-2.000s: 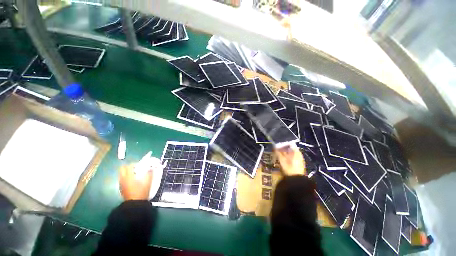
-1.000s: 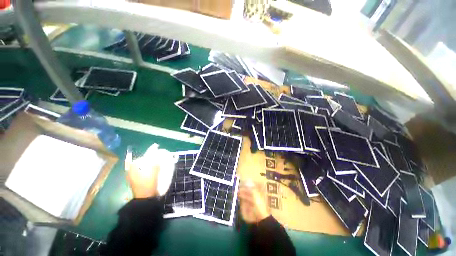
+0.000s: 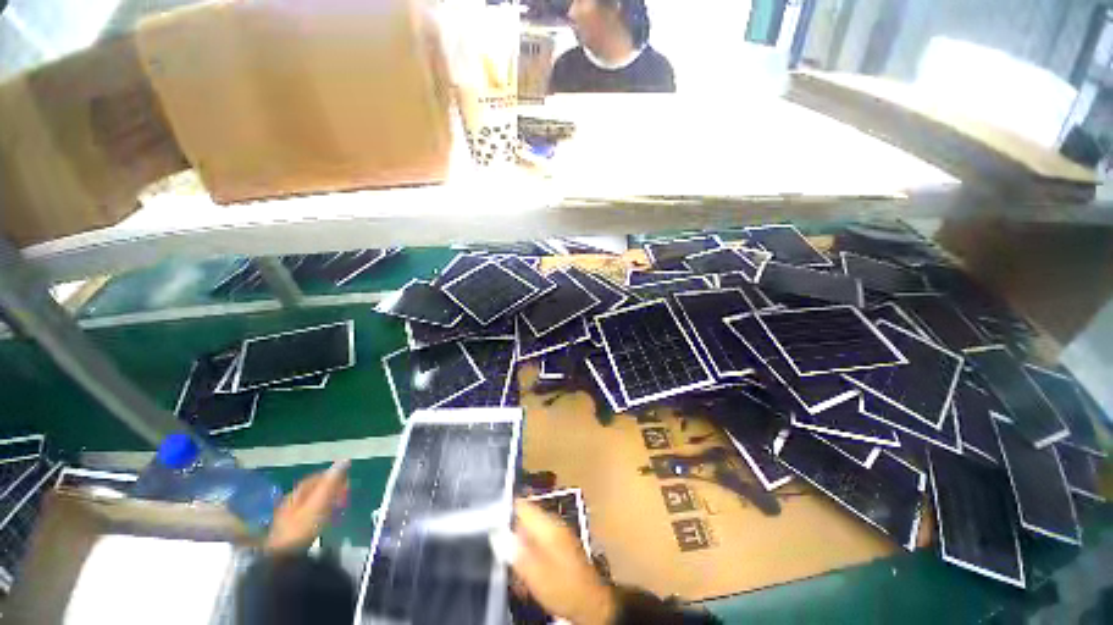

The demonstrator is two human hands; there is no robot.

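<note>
A dark solar panel [image 3: 446, 513] with a white border is raised and tilted in front of me, with bright glare across it. My right hand [image 3: 555, 564] grips its right edge; a small white patch shows at the fingertips, and I cannot tell if it is cloth or glare. My left hand [image 3: 308, 507] is blurred, left of the panel and apart from it, and looks open and empty. Part of another panel [image 3: 568, 510] shows behind the raised one, mostly hidden.
A loose heap of panels [image 3: 842, 342] covers the right, partly on a cardboard sheet [image 3: 635, 488]. A blue-capped bottle [image 3: 208, 470] and an open carton of white sheets [image 3: 147, 519] are at left. Cartons [image 3: 299, 98] stand on the shelf [image 3: 745, 202]. A person [image 3: 610, 55] is beyond.
A panel is now lifted and tilted up in my right hand. My left hand has moved left, off the panels, and the white cloth is no longer visible in it. The view has tilted up.
</note>
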